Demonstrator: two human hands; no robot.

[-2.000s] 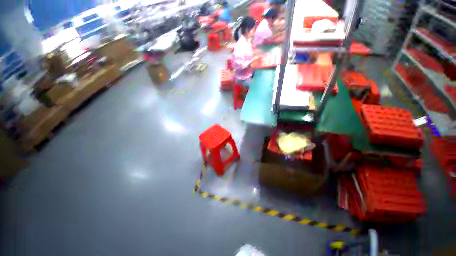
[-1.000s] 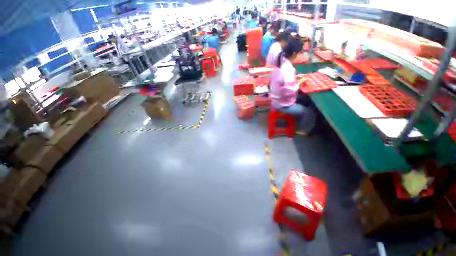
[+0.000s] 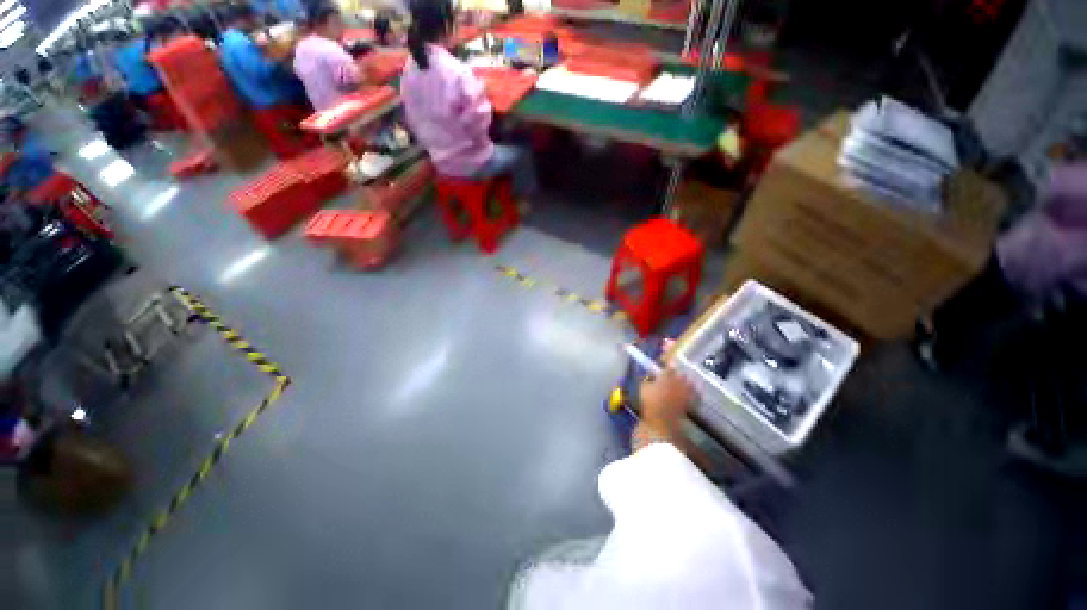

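My right hand [image 3: 665, 399], below a white sleeve, is closed around the pale grey push handle [image 3: 644, 358] of a trolley, at the handle's left part. A white open box [image 3: 834, 358] holds dark and grey pieces in clear plastic [image 3: 769, 358], with a small white label on top. It lies just right of my hand and seems to rest on a carton. Part of the blue trolley and a yellow spot show beside the handle. My left hand is not in view. The picture is blurred.
A large brown carton [image 3: 834, 244] bearing white flat packets [image 3: 900, 149] stands beyond the box. A red stool [image 3: 656, 262] stands close by. Seated people line the green bench [image 3: 608, 117]. A person's pink sleeve shows at right. Yellow-black tape [image 3: 244, 346] marks the floor.
The view has swung, so the bench and workers sit further left and higher. The white box, the cartons and my right hand on the handle have come into view.
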